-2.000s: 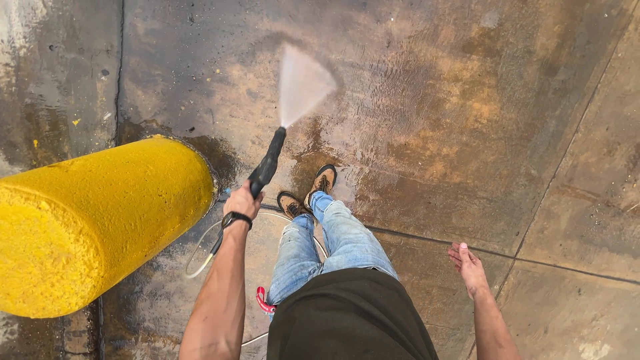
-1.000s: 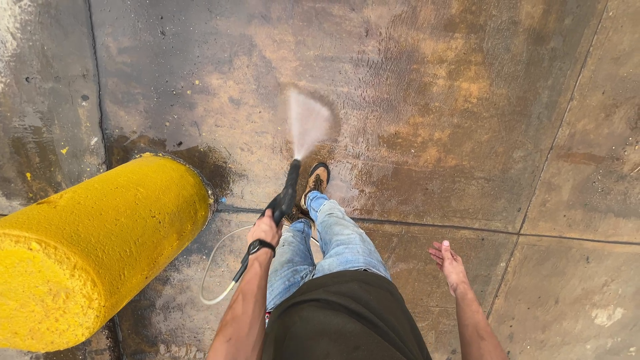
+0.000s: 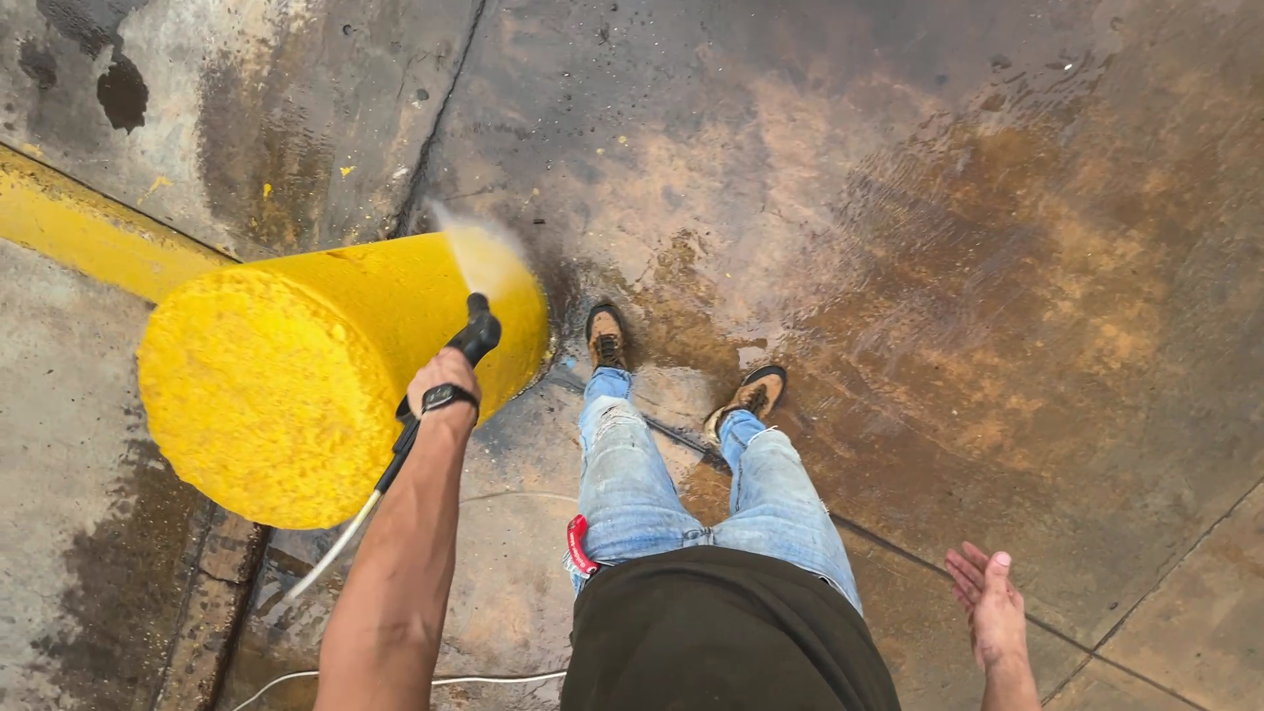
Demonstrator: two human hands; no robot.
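My left hand [image 3: 443, 383], with a black watch at its wrist, grips a black pressure washer spray gun [image 3: 478, 331]. A white fan of water spray [image 3: 481, 252] leaves the nozzle and crosses the base end of a yellow-painted concrete bollard [image 3: 415, 281]. From the gun's lower end a whitish hose [image 3: 334, 553] runs down and passes behind my left forearm. Out at the lower right, my right hand [image 3: 990, 604] holds nothing, its fingers loosely extended over the concrete.
Wet, stained concrete floor [image 3: 889, 296] with joints surrounds my brown work boots [image 3: 748, 399]. A yellow-painted curb [image 3: 99, 222] meets the bollard at left. More hose [image 3: 499, 678] lies behind my legs. A red strap-like item [image 3: 580, 545] hangs at my jeans.
My left hand and the gun have swung left, and the spray has moved from the open floor to the bollard's base. My feet are now farther apart. The view has shifted.
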